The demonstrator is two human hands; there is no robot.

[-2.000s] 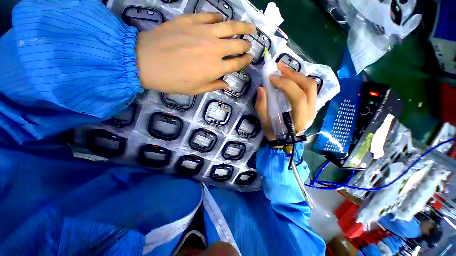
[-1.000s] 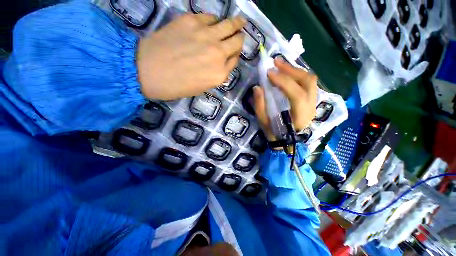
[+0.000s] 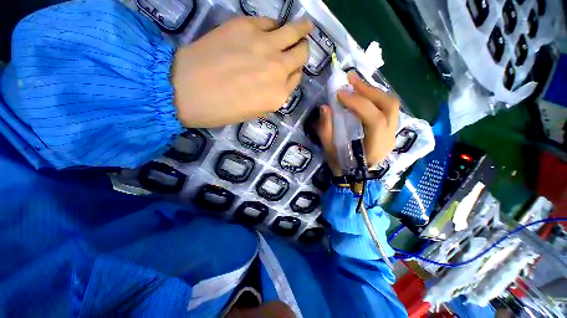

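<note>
A whitish tray (image 3: 127, 184) with rows of black rounded-square watch housings (image 3: 235, 166) lies across my lap. My left hand (image 3: 239, 73) lies palm down over the upper part of the tray, fingers slightly bent, fingertips beside a housing (image 3: 318, 49); nothing is visible in it, but its underside is hidden. My right hand (image 3: 367, 121) holds the translucent white dispensing syringe (image 3: 345, 124) like a pen. Its pale-yellow tip is at the right edge of that same housing. The black fitting is at my wrist, and a thin beige air line (image 3: 374, 235) trails down over the sleeve.
To the right stand a perforated blue panel (image 3: 426, 183) and a black controller (image 3: 461, 171) with a red lit display. A blue hose (image 3: 460, 264) loops below them. More trays of housings lie at upper right (image 3: 494, 46), with clear film, and at lower right (image 3: 491, 261).
Since the first frame, my left hand's spread fingers have drawn closer together. The tray and controller sit lower and farther right in view. The syringe tip remains by the same housing.
</note>
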